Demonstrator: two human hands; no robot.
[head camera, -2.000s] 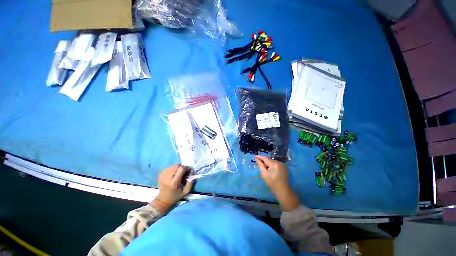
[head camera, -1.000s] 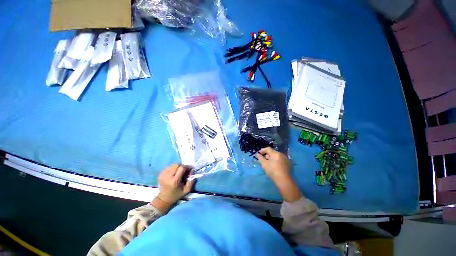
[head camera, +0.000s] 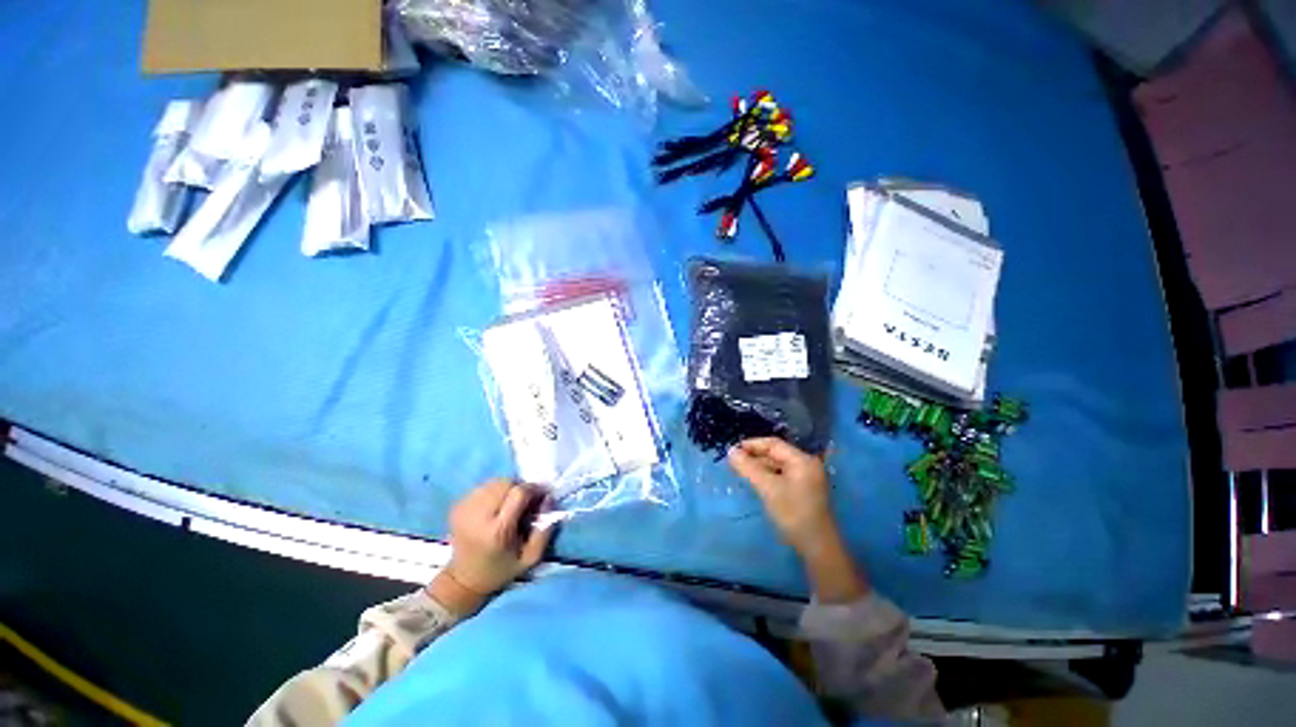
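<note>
My left hand (head camera: 498, 533) grips the near edge of a clear bag (head camera: 569, 398) that lies flat on the blue cloth. A white manual, a white sleeve and batteries show inside it. More clear bags with red print (head camera: 569, 249) lie under and beyond it. My right hand (head camera: 782, 483) is at the near end of a bag of black pieces (head camera: 765, 320) with a white label. Its fingertips are pinched beside the small black pieces (head camera: 722, 426) spilling out. Whether they hold a piece is too small to tell.
Manuals (head camera: 921, 291) are stacked at the right, with green batteries (head camera: 955, 476) heaped nearer. Cables with coloured plugs (head camera: 746, 135) lie beyond the black-filled bag. White sleeves (head camera: 228, 199) lie by a brown carton (head camera: 263, 40) at the far left, beside a crumpled clear bag (head camera: 526, 36).
My right hand reached forward onto the black pieces, then drew back slightly. My left hand stays on the bag's near edge. The view has shifted slightly.
</note>
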